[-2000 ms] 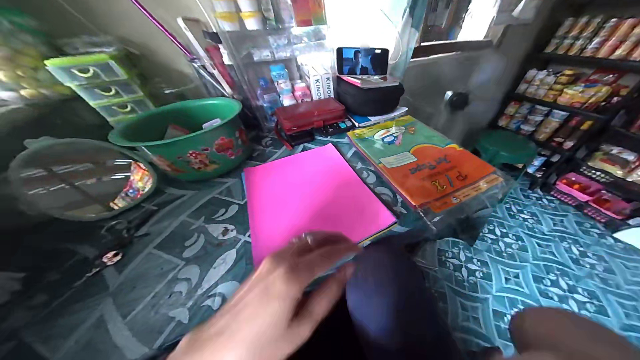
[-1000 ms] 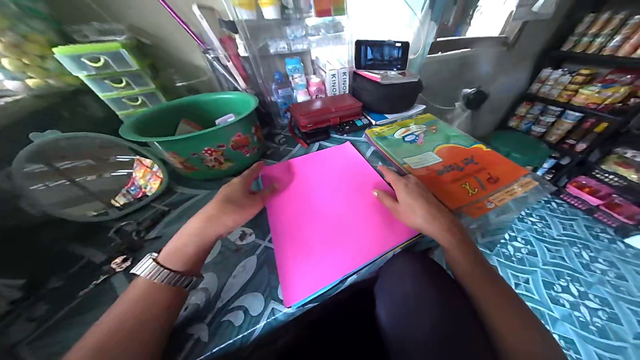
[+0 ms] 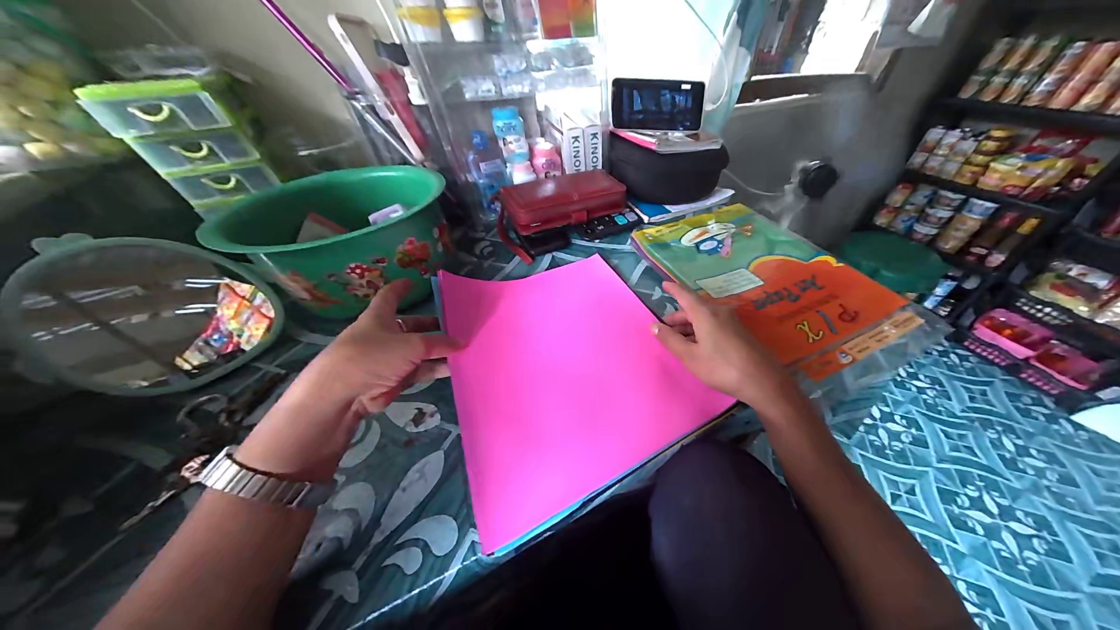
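Observation:
A stack of coloured paper with a bright pink sheet on top lies in front of me, blue edges showing beneath it. My left hand, with a metal watch on the wrist, grips the stack's left edge between thumb and fingers. My right hand rests at the right edge with fingers slightly bent; whether it grips the paper, I cannot tell. Just right of it lies a pack of art paper with a green and orange cover in a clear plastic sleeve.
Behind the stack are a red case, a calculator and a phone propped on a black case. A green basin and a round mirror stand left. Stocked shelves are at the right.
Two seconds ago one blurred hand was over the paper's near edge; since then both hands have come to its sides. Over the last second the left edge of the paper has bent upward.

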